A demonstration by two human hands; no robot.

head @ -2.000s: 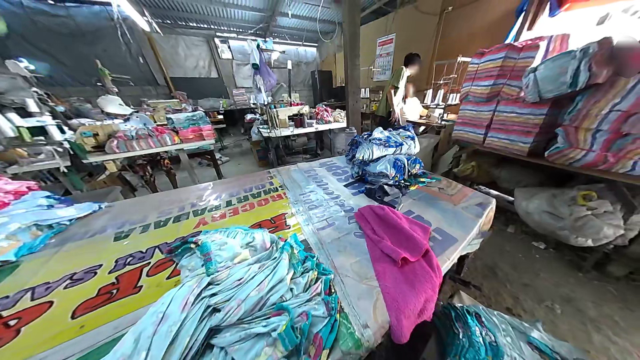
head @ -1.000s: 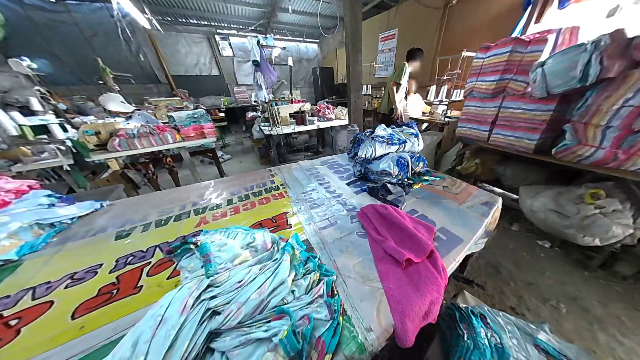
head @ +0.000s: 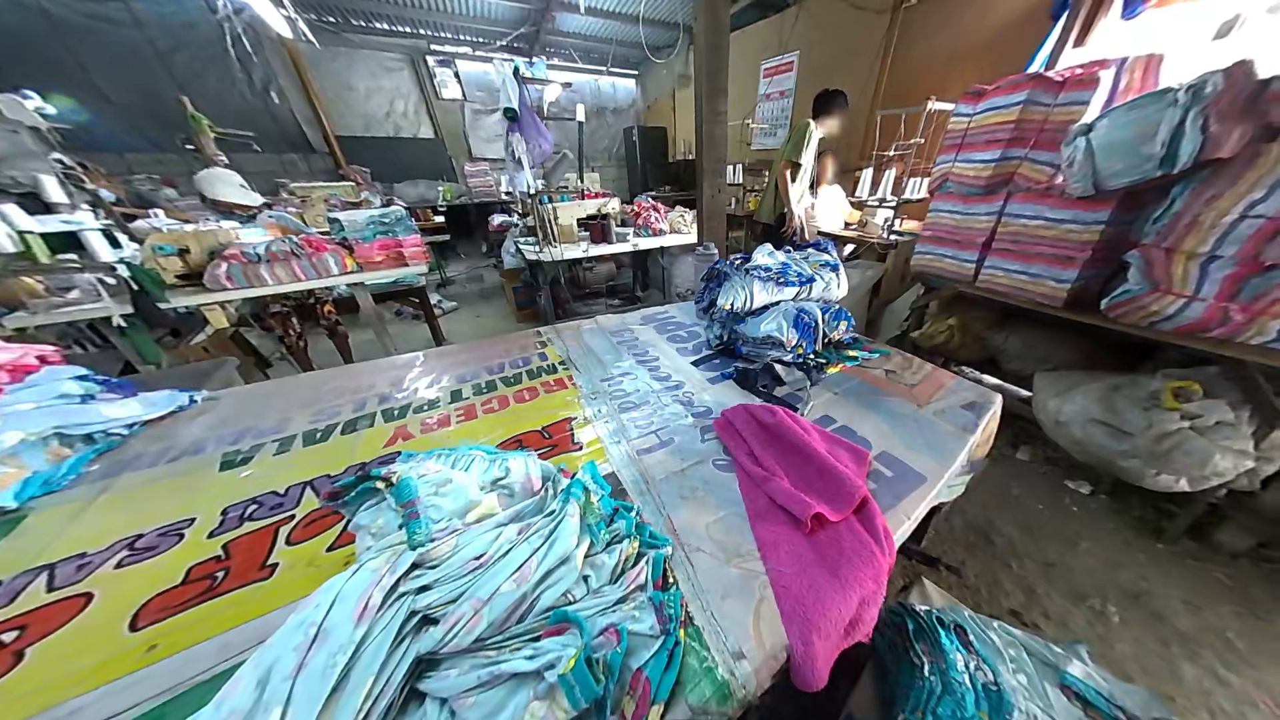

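Neither my left hand nor my right hand is in view. A heap of light blue printed garments with teal edging (head: 470, 590) lies on the near part of a table covered with printed tarpaulin (head: 660, 440). Right of it, a pink towel (head: 815, 520) drapes over the table's edge. Behind the towel sits a stacked bundle of blue and white patterned cloth (head: 775, 300). More light blue cloth (head: 75, 420) lies at the table's left side. Below the near right edge is a pile of teal-edged folded cloth (head: 1000, 660).
Sewing machines on tables (head: 610, 243) stand at the back, one holding bundled fabric (head: 280, 262). A person (head: 800, 170) stands beyond a wooden post (head: 712, 130). Striped cloth stacks (head: 1020, 190) fill a shelf at right, with a pale sack (head: 1140, 425) beneath.
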